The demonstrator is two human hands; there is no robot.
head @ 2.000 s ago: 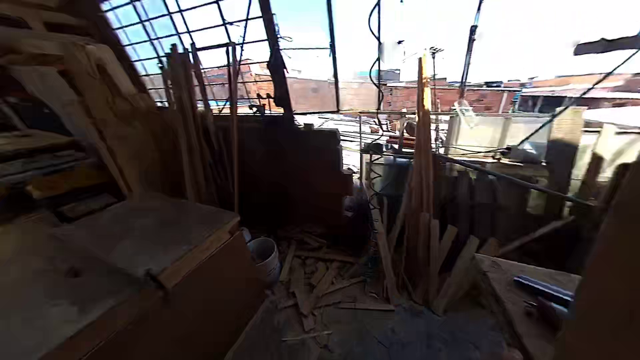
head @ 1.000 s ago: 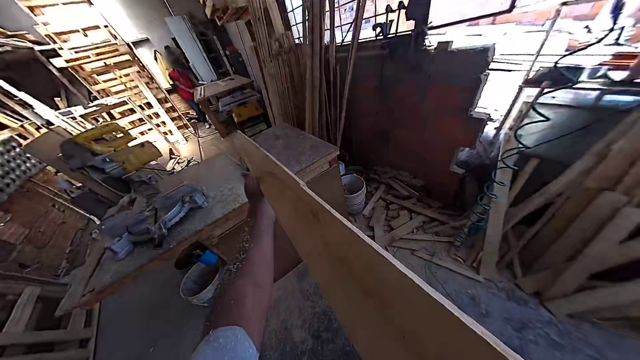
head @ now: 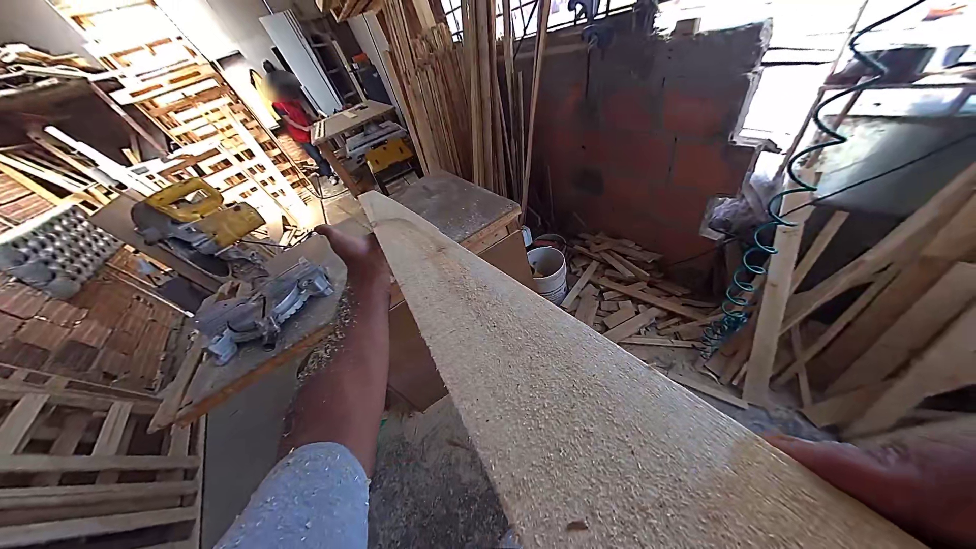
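A long wooden board (head: pixel 564 366), its upper face dusted with sawdust, slants from the bottom right up to the middle of the view. My left hand (head: pixel 354 248) grips its far part from the left edge, the thumb sticking out and the fingers mostly hidden by the board. Sawdust clings to the left forearm. At the lower right my right hand (head: pixel 877 473) holds the near part by the right edge; its fingers are partly out of sight. Just beyond the far end stands a low wooden cabinet (head: pixel 457 206) with a dusty top.
Left of my arm, a miter saw (head: pixel 202 221) with yellow parts and a grey metal tool (head: pixel 267 309) sit by a workbench (head: pixel 229 381). A white bucket (head: pixel 547 271), wood offcuts (head: pixel 633 293), a coiled green hose (head: pixel 751 267) and leaning boards (head: pixel 770 328) are at right. A person (head: pixel 293 118) stands far back.
The view has swung left since the earliest frame. The board and my left hand, absent there, show one second ago and now. The board's broad upper face has turned into view, and my right hand now shows.
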